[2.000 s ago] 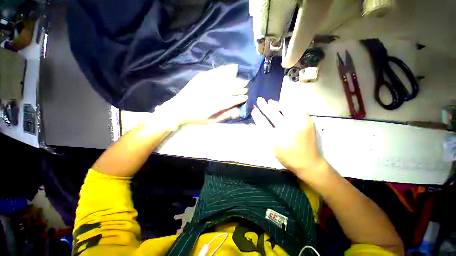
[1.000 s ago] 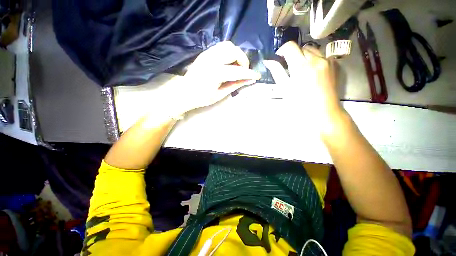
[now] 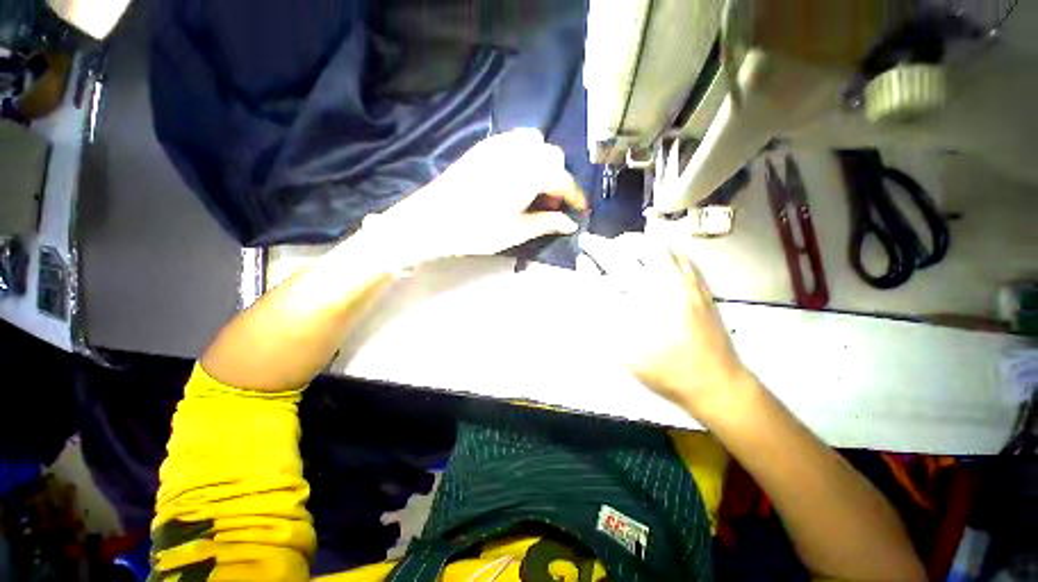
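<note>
The navy garment piece with shiny folds lies on the table left of the sewing machine and reaches under the needle area. My left hand pinches the near edge of the cloth between thumb and fingers, just left of and below the needle. My right hand is beside it, fingertips at the same cloth edge, right in front of the needle. Both hands are overexposed, and the small fold between the fingertips is hard to make out. Whether the right fingers grip the cloth cannot be told.
Red-handled thread snips and black scissors lie on the table right of the machine. A pale ribbed knob is at upper right. The white table edge runs across in front of my apron. Dark cloth heaps lie below left.
The camera view has shifted, so the table and tools appear lower. My right hand has moved back from beside the presser area toward the table's near edge. My left hand still pinches the cloth.
</note>
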